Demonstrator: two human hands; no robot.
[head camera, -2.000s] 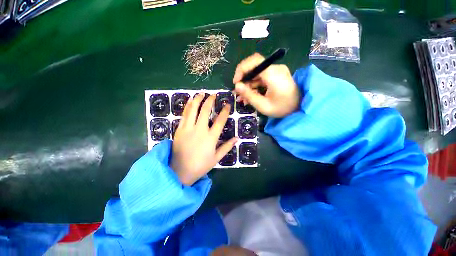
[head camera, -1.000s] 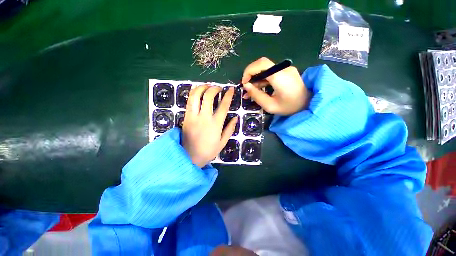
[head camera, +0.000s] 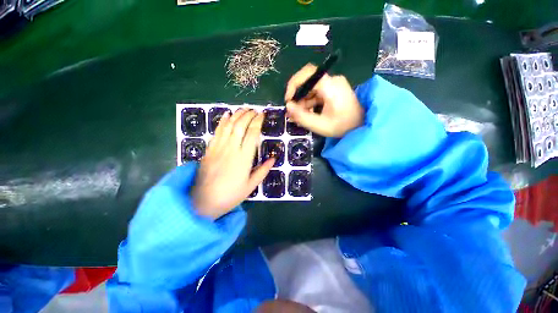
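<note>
A white-edged sheet of dark square units (head camera: 273, 184) lies in front of me, its middle and lower left covered by my hand and sleeve. My left hand (head camera: 231, 160) rests flat on it with fingers spread, holding nothing visible. My right hand (head camera: 324, 107) holds black tweezers (head camera: 316, 76), slanted up and right, over the sheet's upper right corner. The tweezers' tip is too small to make out. A tangled heap of thin metal parts (head camera: 252, 62) lies beyond the sheet.
A blank white slip (head camera: 312, 35) and a labelled zip bag with dark contents (head camera: 407, 46) lie beyond my right hand. Stacked pale sheets with small rings (head camera: 533, 110) stand at the right edge. Dark ringed sheets (head camera: 27, 7) show at the far left corner.
My left hand has shifted left on the sheet, uncovering more units right of it. My right hand stays near the upper right corner with the tweezers. The whole view has shifted slightly.
</note>
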